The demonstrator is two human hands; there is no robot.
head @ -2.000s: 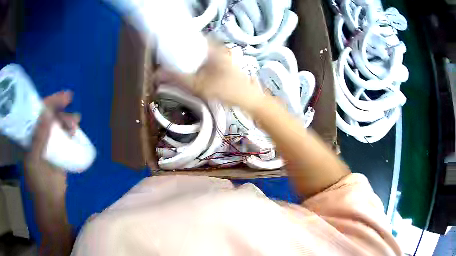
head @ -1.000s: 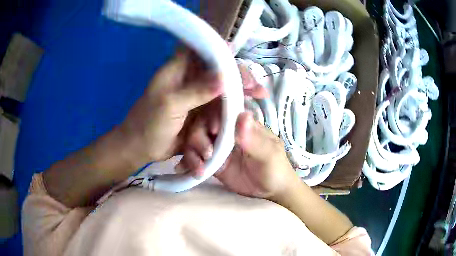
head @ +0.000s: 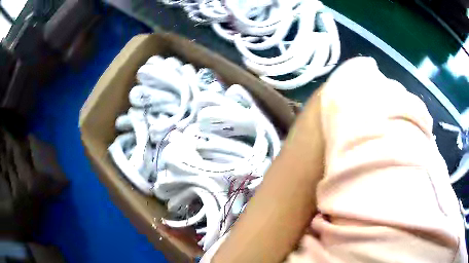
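Neither of my hands shows. A bare forearm (head: 277, 190) comes from a pale peach sleeve (head: 380, 154) on the right and runs down to the bottom edge, where its hand is cut off. A brown cardboard box (head: 105, 110) stands open and tilted in view at centre left. It holds a tangled heap of white curved neck fan arms (head: 221, 120) with thin red and black wires (head: 239, 187). The forearm covers the box's lower right side. Whether anything is held cannot be seen.
A pile of white arms (head: 295, 67) lies on the black bench (head: 360, 56) beyond the box. A pale edge rail (head: 396, 64) separates it from the green conveyor (head: 401, 31). Blue floor (head: 67, 159) shows at left, with blurred brown objects (head: 25, 164) beside it.
The view has swung round, so the box and pile sit further left and appear turned. Both hands and the curved arm between them have left the picture; only one forearm shows.
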